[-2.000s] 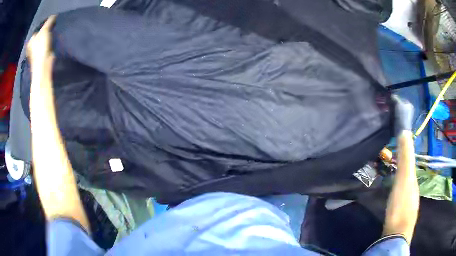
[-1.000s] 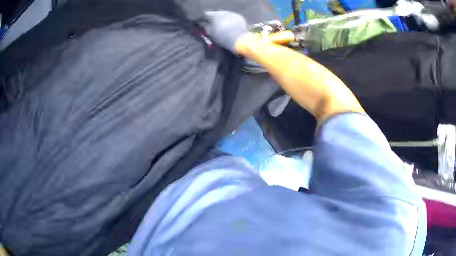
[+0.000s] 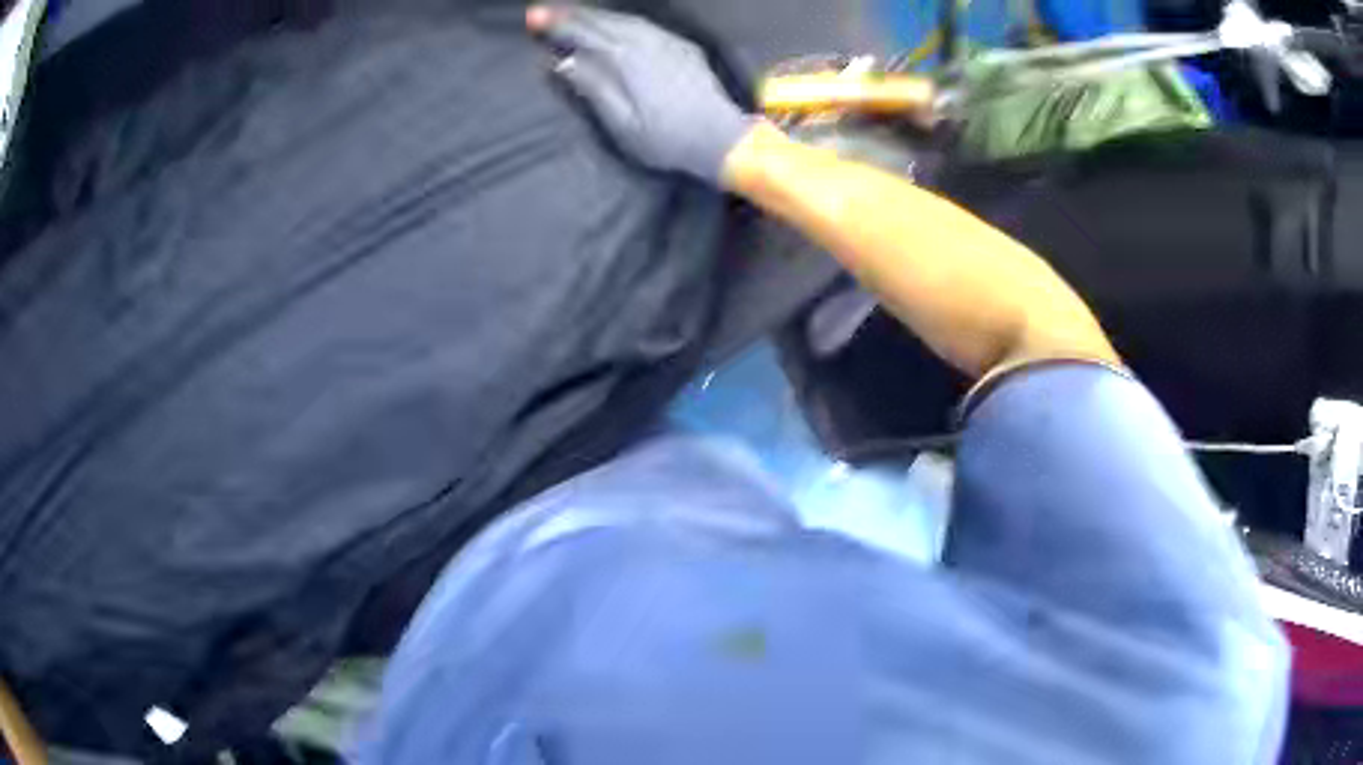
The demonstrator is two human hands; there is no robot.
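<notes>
The dark jacket (image 3: 374,314) is spread across the left half of the view, its wrinkled lining facing up. A small white label (image 3: 166,725) shows at its lower left. My right hand (image 3: 643,97), in a grey glove with a bare fingertip showing, lies on the jacket's upper right part with its fingers extended. No grip on the cloth can be seen. My left hand is out of view; only a skin-coloured sliver shows at the lower left edge. The iron's orange handle (image 3: 845,93) is just right of my right hand, untouched.
Dark garments (image 3: 1166,254) lie at the right. A green cloth (image 3: 1069,105) and a whitish hose (image 3: 1114,57) are at the upper right. A white power strip (image 3: 1332,478) is at the right edge. My blue shirt fills the lower middle.
The view has swung right, and my left hand has left it. My right hand has moved from the jacket's right edge to lie farther over the cloth, fingers extended.
</notes>
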